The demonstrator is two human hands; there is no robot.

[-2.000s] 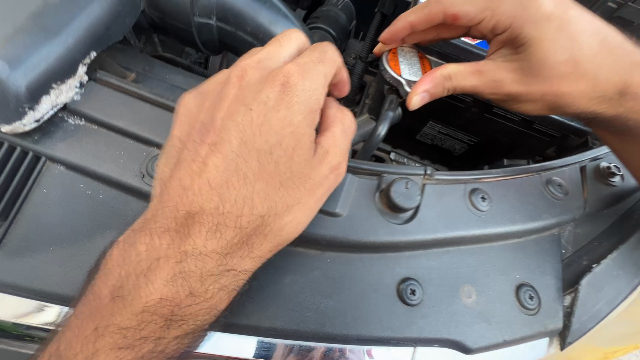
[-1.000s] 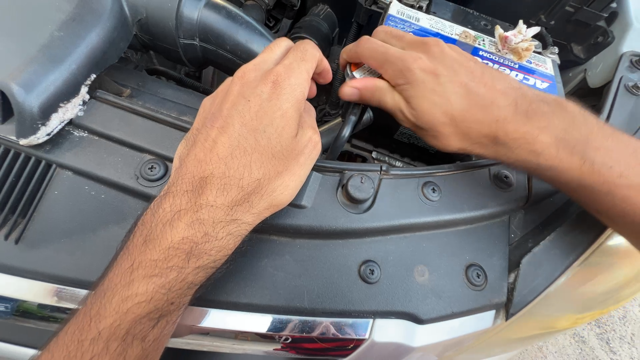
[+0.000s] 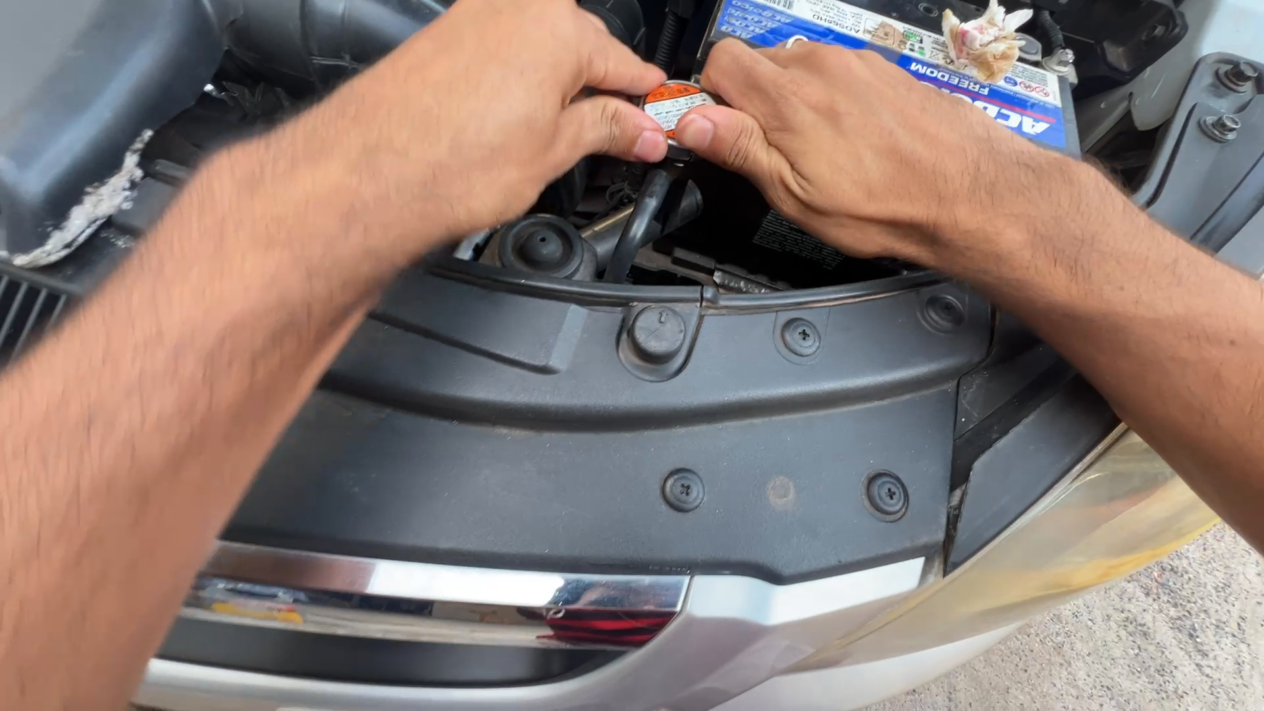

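Note:
A metal radiator cap with an orange and white label (image 3: 675, 107) is pinched between both hands, near the top middle of the view. My left hand (image 3: 523, 99) grips its left edge with thumb and forefinger. From the right, my right hand (image 3: 829, 138) holds the opposite edge, its thumb lying over the label. Just below the cap, a thin black rubber hose (image 3: 642, 222) runs down behind the front cover panel. What lies directly under the cap is mostly hidden by my fingers.
A car battery (image 3: 1027, 109) with crumpled tissue (image 3: 986, 39) on top stands behind my right hand. The black plastic radiator cover (image 3: 553, 464) with push clips spans the front, above chrome trim (image 3: 444, 592). A black plastic housing (image 3: 89, 109) is at upper left, the headlight (image 3: 1106, 533) at lower right.
Two seconds ago only my right hand held the cap, raised and tilted. My right hand has lowered it, and my left hand has moved onto its left edge.

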